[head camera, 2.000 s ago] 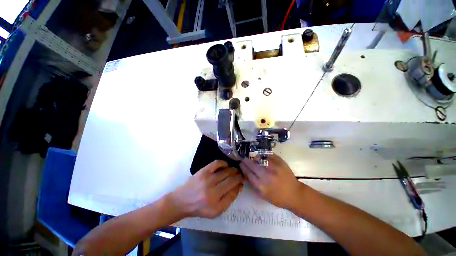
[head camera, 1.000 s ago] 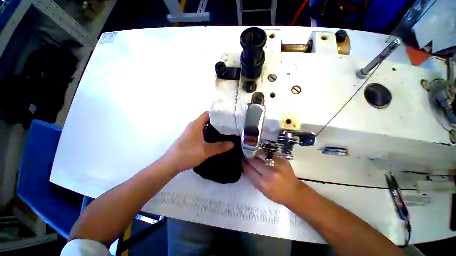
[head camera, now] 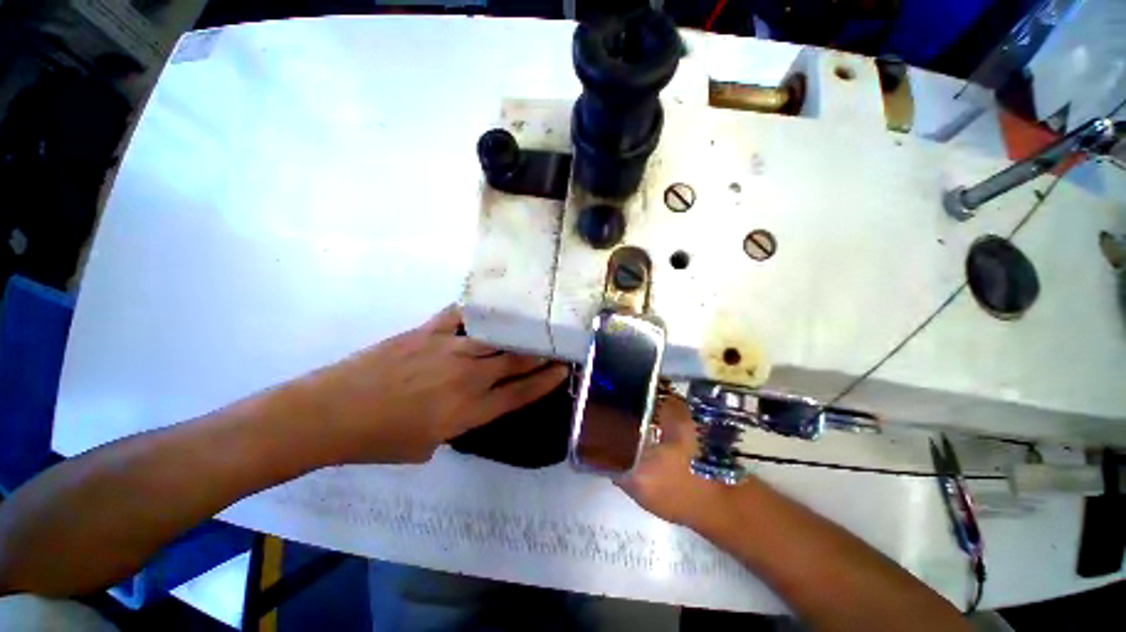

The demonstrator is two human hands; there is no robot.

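Note:
A black panel [head camera: 512,432] lies at the sewing end of the white sewing machine [head camera: 815,259], partly under the head. My left hand [head camera: 426,385] lies over the panel's left and upper part, fingers spread toward the needle area, holding it against the bed. My right hand [head camera: 667,463] is at the panel's right side, its fingers mostly hidden behind the take-up lever guard [head camera: 620,393] and the tension parts. The needle and presser foot are hidden under the head. I cannot tell exactly what my right fingertips grip.
Thread snips [head camera: 957,506] lie on the bed at right. A dark flat object [head camera: 1100,533] lies at the far right. The black ribbed knob [head camera: 617,111] stands on the head. A blue tub [head camera: 35,358] is beyond the table's left edge. A ruler scale [head camera: 494,531] runs along the front edge.
The view has moved closer to the machine head. My left hand has moved from the panel's near-left side to over its upper part, and the panel has turned under the head.

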